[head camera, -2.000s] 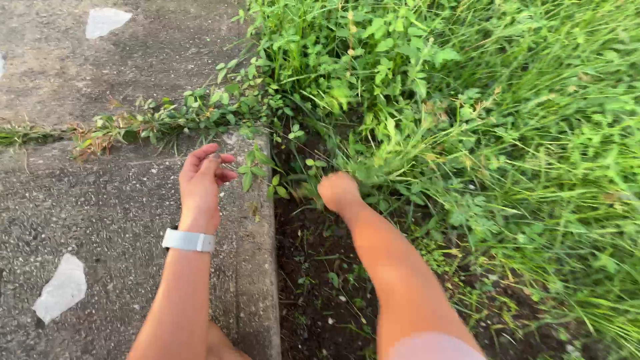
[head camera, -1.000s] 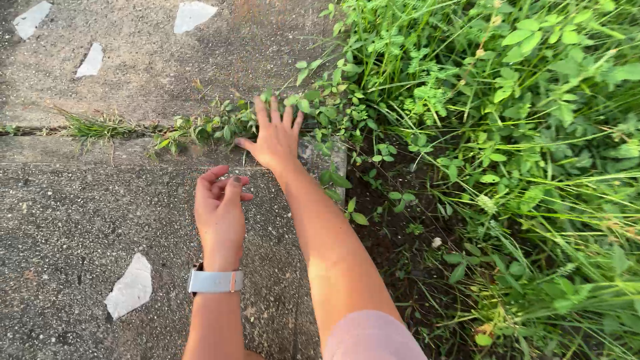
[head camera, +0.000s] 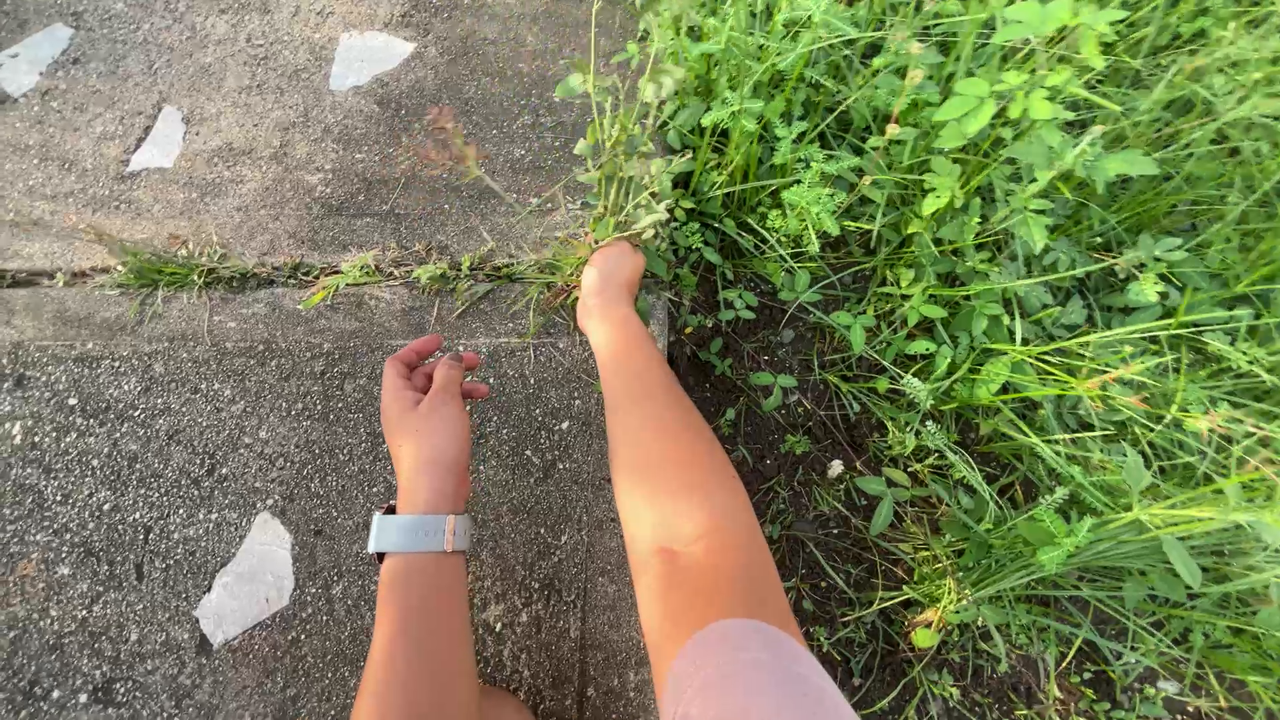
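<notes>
My right hand is closed on a bunch of leafy weeds at the right end of the joint between two concrete slabs; its fingers are mostly hidden. The stems stand up and away from the fist. Lower and to the left, my left hand hovers above the near slab with its fingers loosely curled and apart, holding nothing. A watch with a pale band is on the left wrist. Short grass grows along the joint to the left.
Tall grass and leafy plants fill the right side. Dark soil with small seedlings borders the slab edge. Pale flat stone pieces are set in the concrete, several of them in view.
My right hand, spread over the weeds at the joint one second ago, has closed on a bunch of them. The leafy growth that lay along the joint is now bunched upright. My left hand stays loosely curled.
</notes>
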